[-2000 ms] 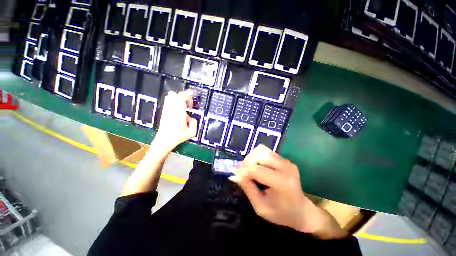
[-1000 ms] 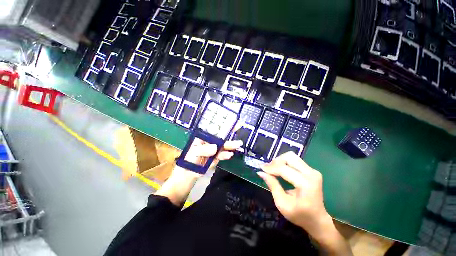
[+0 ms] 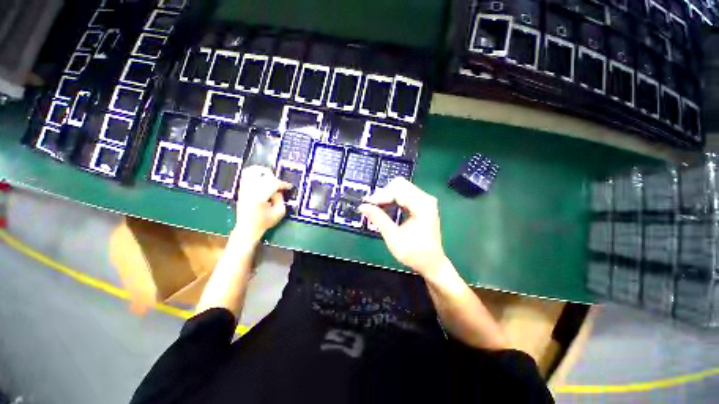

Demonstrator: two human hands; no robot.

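A black working tray (image 3: 229, 41) holds rows of phone front housings with white screen frames. In its front row, several housings toward the right show keypads with pale dots, such as this keypad (image 3: 360, 167). My left hand (image 3: 258, 207) is at the front row, fingers bent over the lower part of a housing (image 3: 264, 148) without visible dots. Whether it grips that housing is hidden. My right hand (image 3: 410, 225) is over the row's right end, thumb and finger nearly together. I cannot tell if a keypad is between them. A small keypad stack (image 3: 475, 173) lies on the bench.
Another tray of housings (image 3: 118, 126) is at the left. Stacked trays (image 3: 568, 79) stand at the upper right. A wrapped grey block of compartments (image 3: 654, 237) is at the right edge of the green bench (image 3: 528, 229). An open cardboard box (image 3: 169, 260) is below the bench edge.
The housing my left hand held up a second ago is out of that hand; a keypad-bearing housing shows in the front row. My right hand has moved up over the tray. The view has shifted.
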